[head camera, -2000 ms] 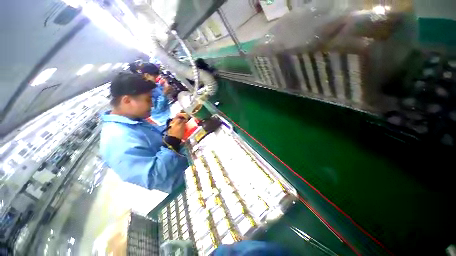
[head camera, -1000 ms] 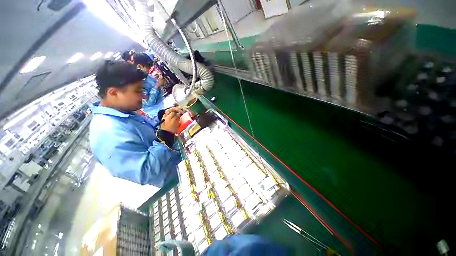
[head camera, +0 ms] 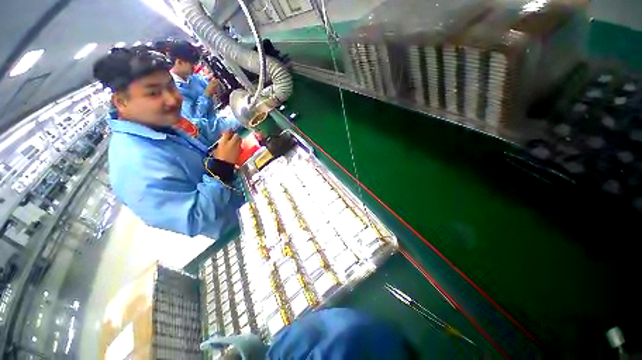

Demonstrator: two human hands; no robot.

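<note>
A blue sleeve, seemingly of my own left arm, shows at the bottom edge. A light blue band-like piece lies at its left end. I cannot make out my left hand there, and my right hand is out of the picture. A clear component tray with rows of white-silver parts and yellow bits lies beyond the sleeve. Another tray of small rectangular parts is at its left. Thin tweezers lie on the green mat right of the sleeve, touching nothing else.
A person in a blue smock sits at the left, a hand near a red block; others sit beyond. A ribbed duct hose hangs to a hood. Stacked parts under clear film stand on the back shelf. A carton is lower left.
The view has shifted, so the trays and the neighbour appear further left and higher. The neighbour's face has turned towards me. More of the blue sleeve shows at the bottom edge.
</note>
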